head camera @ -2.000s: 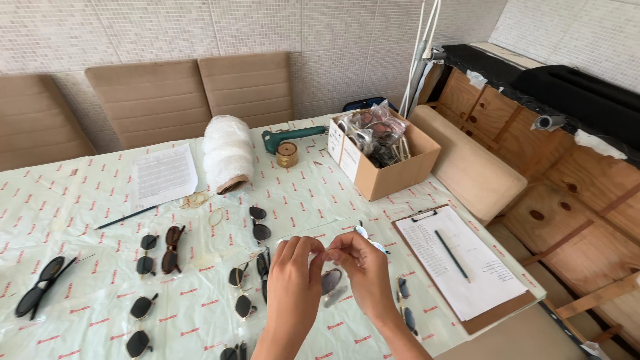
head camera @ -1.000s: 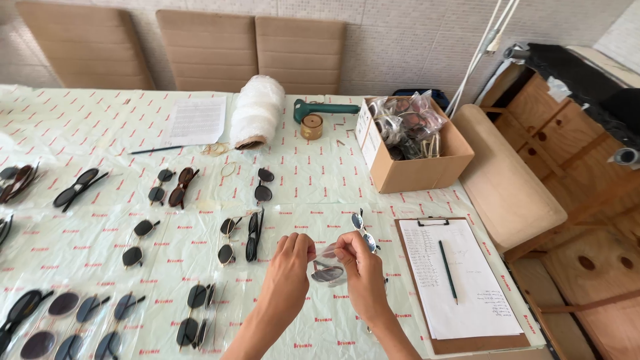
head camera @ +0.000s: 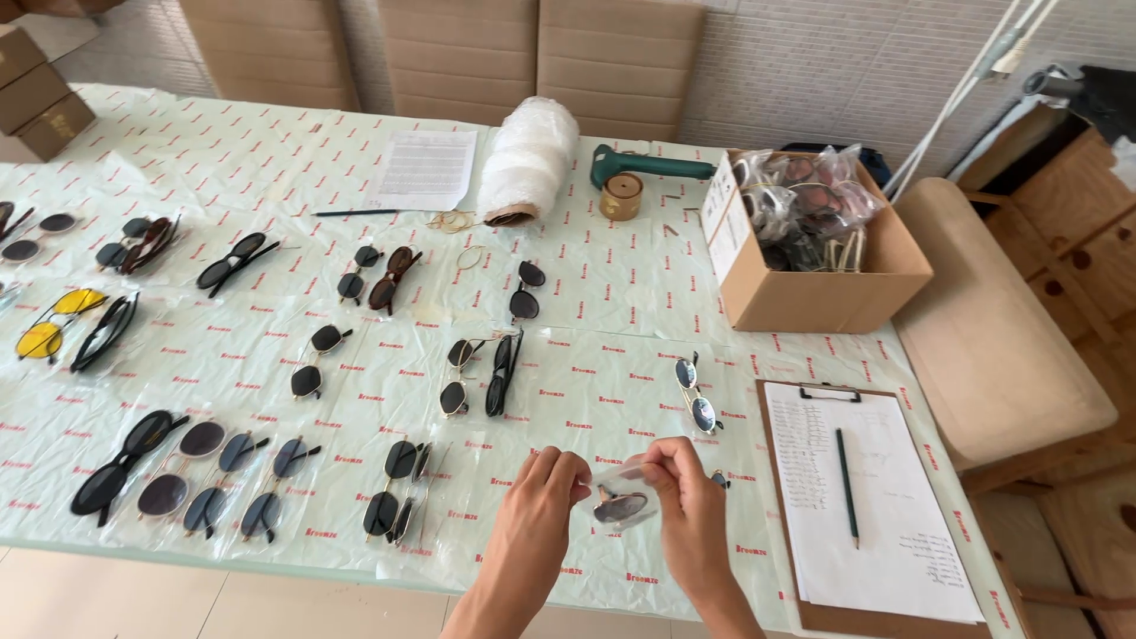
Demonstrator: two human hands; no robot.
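Between my hands is a clear plastic bag [head camera: 641, 479] with tinted sunglasses [head camera: 620, 508] inside, held above the table near its front edge. My left hand [head camera: 535, 515] pinches one side of the bag between thumb and fingers. My right hand [head camera: 688, 506] grips the other side and hides part of it. Another pair of sunglasses [head camera: 720, 479] lies partly behind my right hand. Beyond it are round mirrored sunglasses [head camera: 695, 395]. To the left lie dark sunglasses with thin metal frames [head camera: 453, 377], beside a folded black pair [head camera: 502, 374].
A clipboard [head camera: 781, 532] with paper and a pencil [head camera: 847, 488] lies at the right. Behind stand an open cardboard box [head camera: 825, 302] of bagged glasses, a tape roll [head camera: 620, 196], a green tool [head camera: 652, 165] and a bubble wrap roll [head camera: 530, 160]. Several sunglasses rows cover the left side.
Both hands stay together on the bag; the sunglasses in it now show more plainly than two seconds ago. The view has swung left, bringing more of the table into sight.
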